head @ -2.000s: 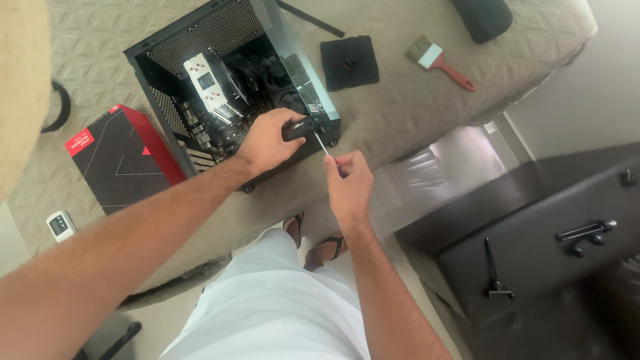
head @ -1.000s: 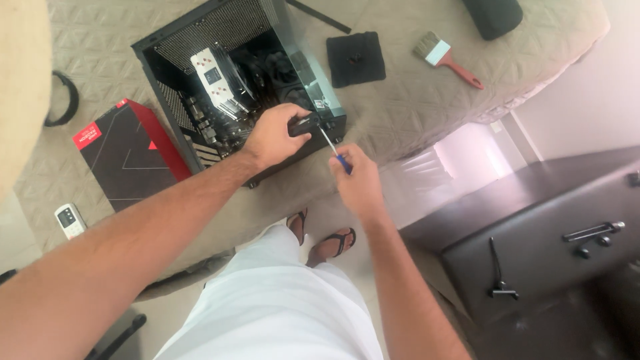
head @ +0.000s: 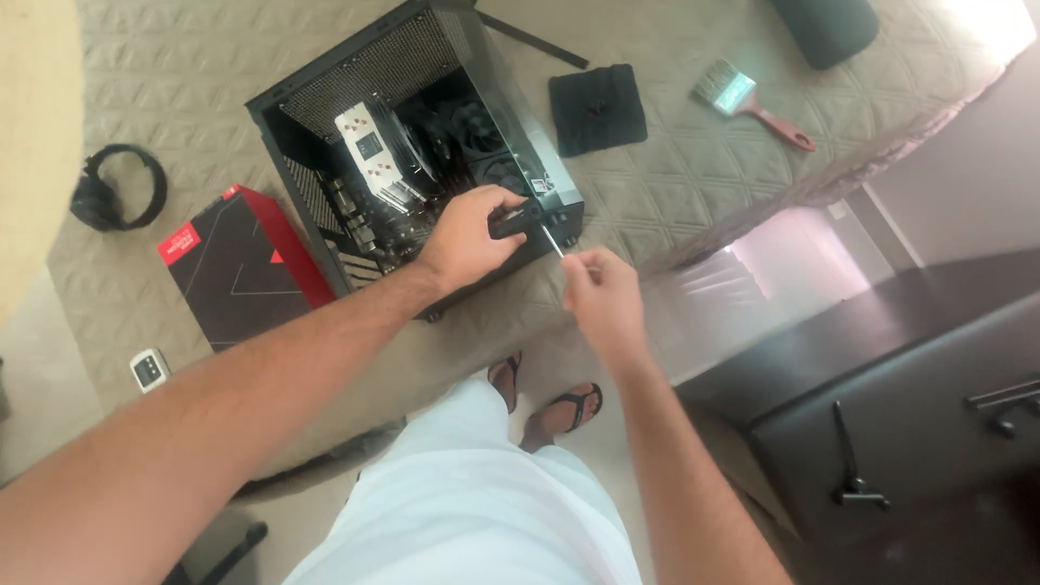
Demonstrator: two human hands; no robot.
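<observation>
A black computer case [head: 487,280] lies on a quilted bedspread, its inside exposed, with a glass panel [head: 520,122] along its right side. Inside sits a CPU cooler [head: 370,146] with a pale metal top. My left hand [head: 471,240] rests at the case's near right corner, thumb and fingers gripping its edge. Just right of it, my right hand [head: 603,292] holds a screwdriver [head: 553,242] whose thin metal shaft points up-left at that corner; the fingers cover its handle. Whether the tip sits in a screw cannot be told.
Left of the case are a black and red graphics card box [head: 236,268], headphones [head: 122,187] and a small white device [head: 149,370]. To its right lie a black cloth [head: 597,110], a paintbrush [head: 756,106] and a dark rounded object [head: 829,28]. Dark furniture [head: 934,349] stands at lower right.
The right hand has stayed near the case corner with the screwdriver; its blue handle, visible a second ago, is now covered by the fingers. The left hand remains at the corner.
</observation>
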